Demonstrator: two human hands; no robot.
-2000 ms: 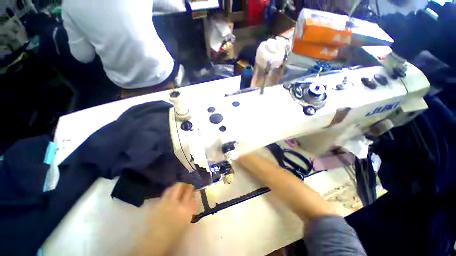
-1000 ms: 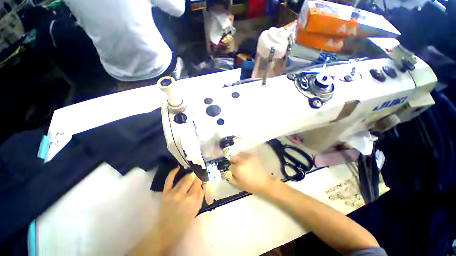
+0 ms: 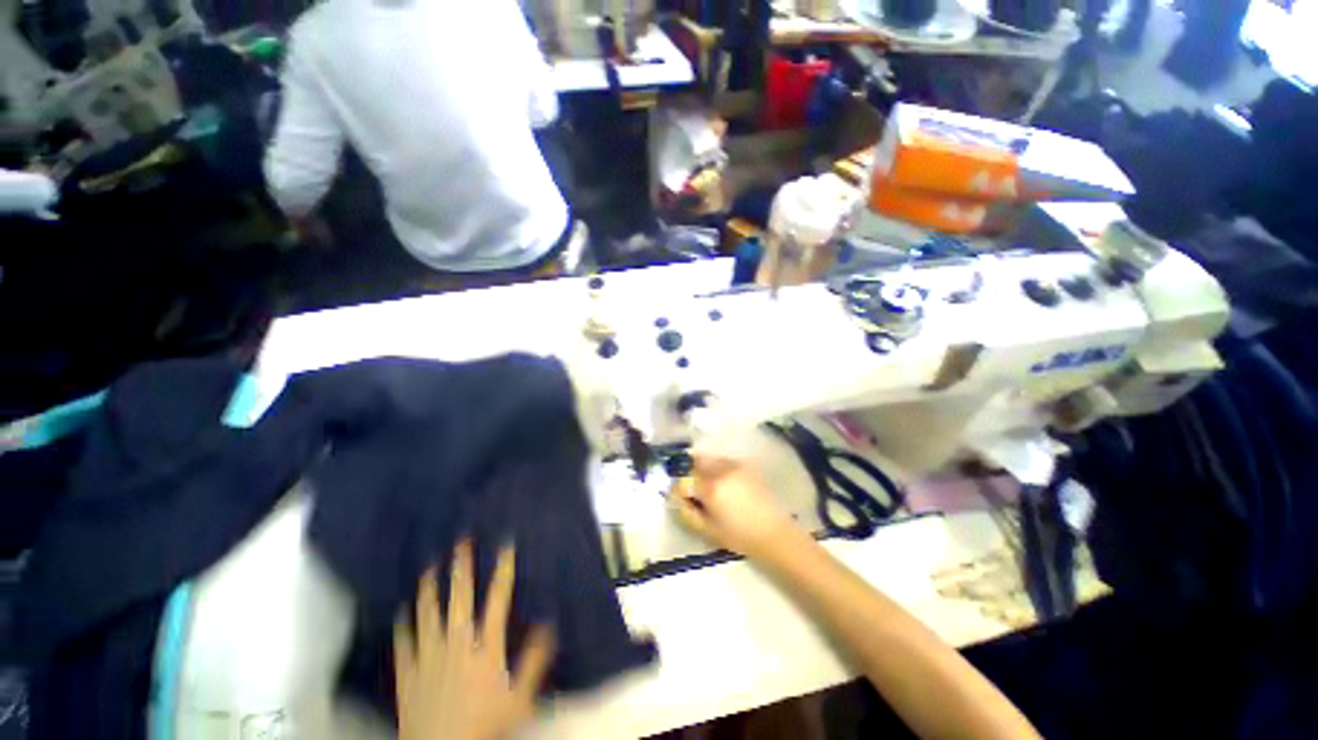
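A dark garment piece [image 3: 448, 477] lies spread on the white machine table left of the needle area, its left part hanging over the light-blue edge. My left hand [image 3: 470, 651] lies on the cloth, fingers spread, slightly blurred. My right hand [image 3: 723, 503] is at the left end of the white sewing machine [image 3: 867, 347], beside the presser foot area, fingers bent in. Whether it holds anything small cannot be told. The needle and foot are too blurred to make out.
Black-handled shears [image 3: 853, 489] lie under the machine arm. Dark strips [image 3: 1044, 542] hang at the bed's right end. An orange and white carton [image 3: 954, 171] and a pale thread cone [image 3: 810, 217] stand behind. A person in white [image 3: 419, 138] is beyond the table.
The garment piece has come out from under the machine head and spreads nearer me. My left hand has moved down from the needle area and opened on it. My right hand stays by the machine head.
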